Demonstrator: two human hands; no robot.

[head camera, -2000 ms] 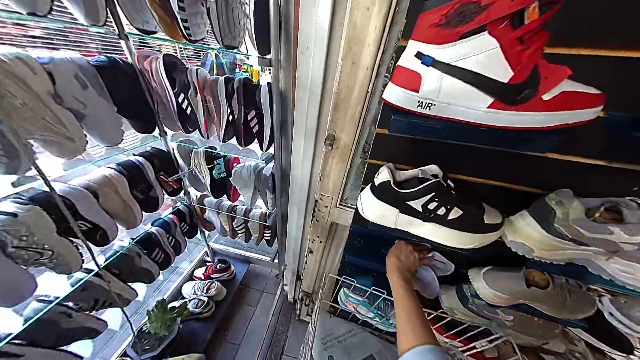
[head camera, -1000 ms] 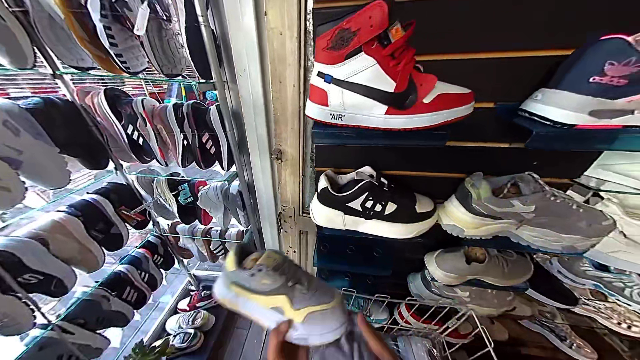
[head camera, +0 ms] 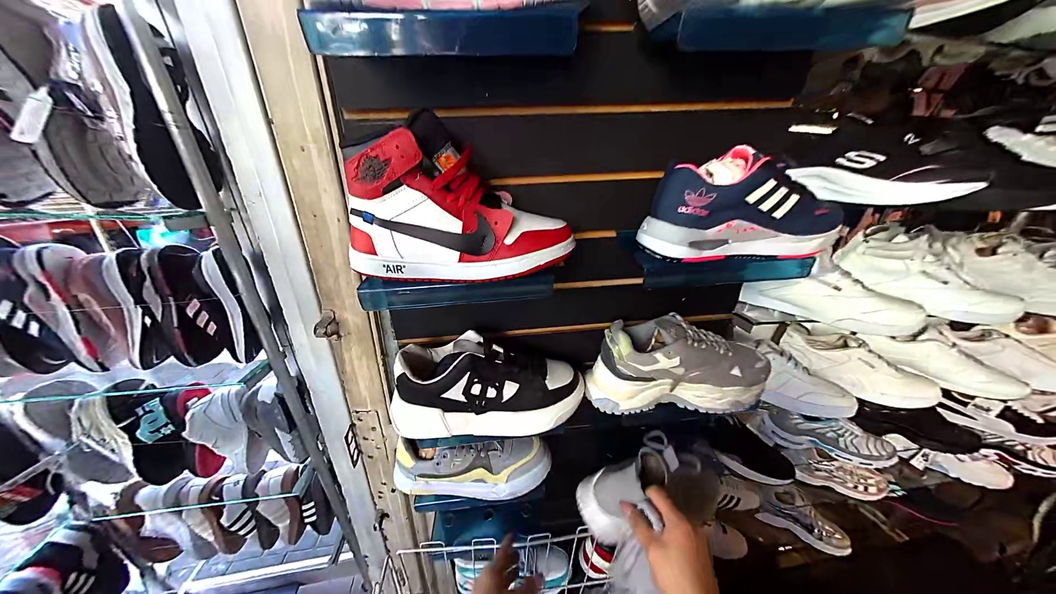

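Observation:
My right hand [head camera: 672, 544] is at a light grey sneaker [head camera: 623, 492], thumb and fingers on its side near the opening; grey cloth hangs under the hand. My left hand [head camera: 505, 571] is low in the view, blurred, in front of the white wire basket [head camera: 569, 540], with no shoe in it. Above it a grey and yellow sneaker [head camera: 474, 468] stands on a small blue shelf. Over that stands a black and white sneaker [head camera: 487, 392], with a grey chunky sneaker [head camera: 681, 367] to its right.
A red and white high-top [head camera: 454, 214] and a navy Adidas sneaker [head camera: 738, 206] stand on blue shelves [head camera: 454, 290] higher up. White sneakers [head camera: 883, 289] line the right. Glass shelves with many shoes stand at the left, behind a metal door frame [head camera: 309, 247].
The grey and yellow sneaker, held one second ago, now stands on the shelf under the black and white one. My right hand is now at a light grey sneaker. The view has shifted.

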